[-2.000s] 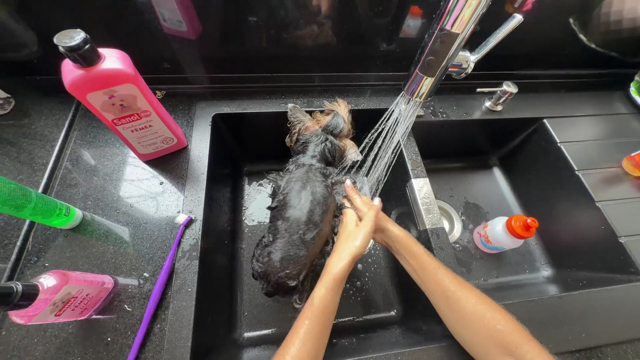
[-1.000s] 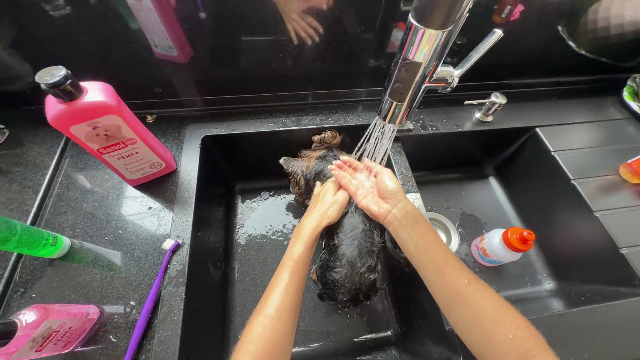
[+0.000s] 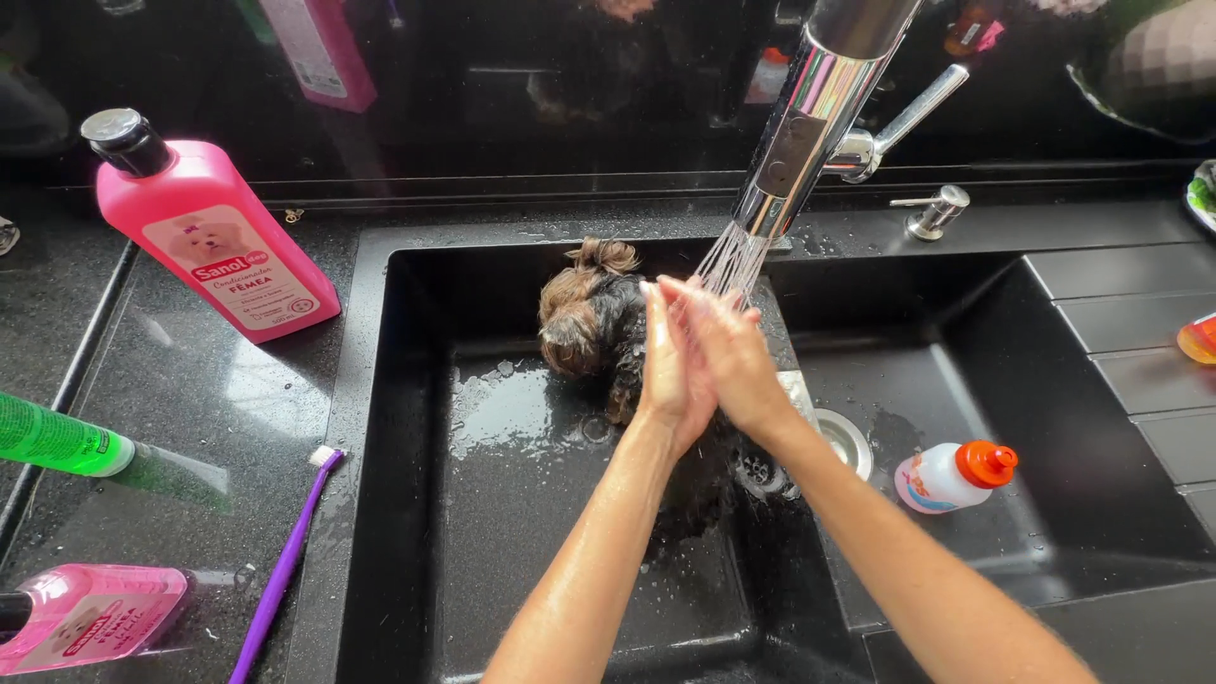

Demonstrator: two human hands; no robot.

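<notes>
A small wet dog (image 3: 573,318) with brown and black fur stands in the left basin of a black double sink (image 3: 366,399), its head toward the back left. Water sprays from a chrome faucet (image 3: 807,123) onto my hands, which are pressed together above the dog's body. My left hand (image 3: 673,366) is upright, palm turned inward, fingers extended. My right hand (image 3: 727,347) lies against it with the fingers nearly straight. Neither hand holds an object. Both hands and forearms hide much of the dog's body.
Left on the counter are a pink Sanol bottle (image 3: 214,233), a green tube (image 3: 57,437), a smaller pink bottle (image 3: 104,613) and a purple toothbrush (image 3: 285,570). In the right basin lies a white bottle with an orange cap (image 3: 950,475). A chrome dispenser (image 3: 938,211) stands behind.
My hands were on and beside the dog's body; now they are pressed together under the spray. The dog's head has turned toward the left. The view has moved nearer.
</notes>
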